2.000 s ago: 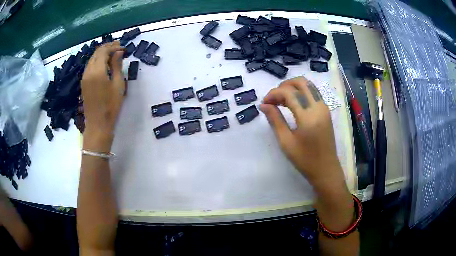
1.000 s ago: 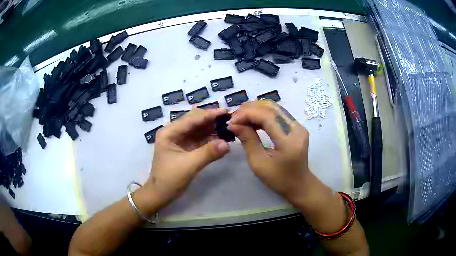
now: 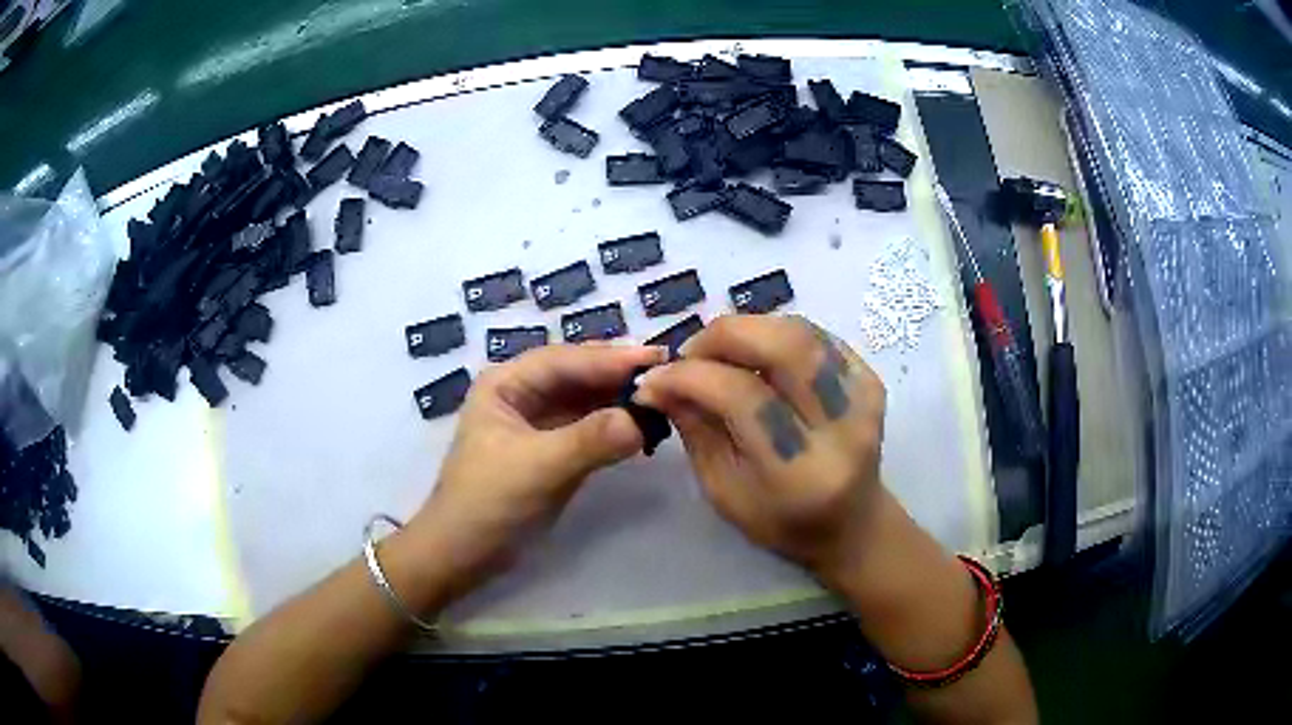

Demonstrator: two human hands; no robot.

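Observation:
My left hand (image 3: 531,446) grips a small black plastic housing (image 3: 650,422) between thumb and fingers, above the white work sheet (image 3: 468,538). My right hand (image 3: 779,425) has its thumb and fingertips pressed on the same housing; whether they pinch a tiny insert is hidden. Behind the hands, several black housings (image 3: 564,285) lie in loose rows, each with a small pale mark at one end; my hands partly cover some. Tiny white inserts (image 3: 900,298) lie scattered right of the rows.
Black housings are heaped at left (image 3: 191,269) and upper centre (image 3: 772,128). A clear plastic bag (image 3: 54,298) and smaller black parts (image 3: 31,482) lie far left. A red-handled screwdriver (image 3: 995,319), a hammer (image 3: 1060,397) and clear blister trays (image 3: 1219,326) lie right. Another person's arm shows lower left.
My left hand has come from the left heap to the centre and taken hold of a housing. My right hand has moved left to meet it. One more housing lies at the right of the rows.

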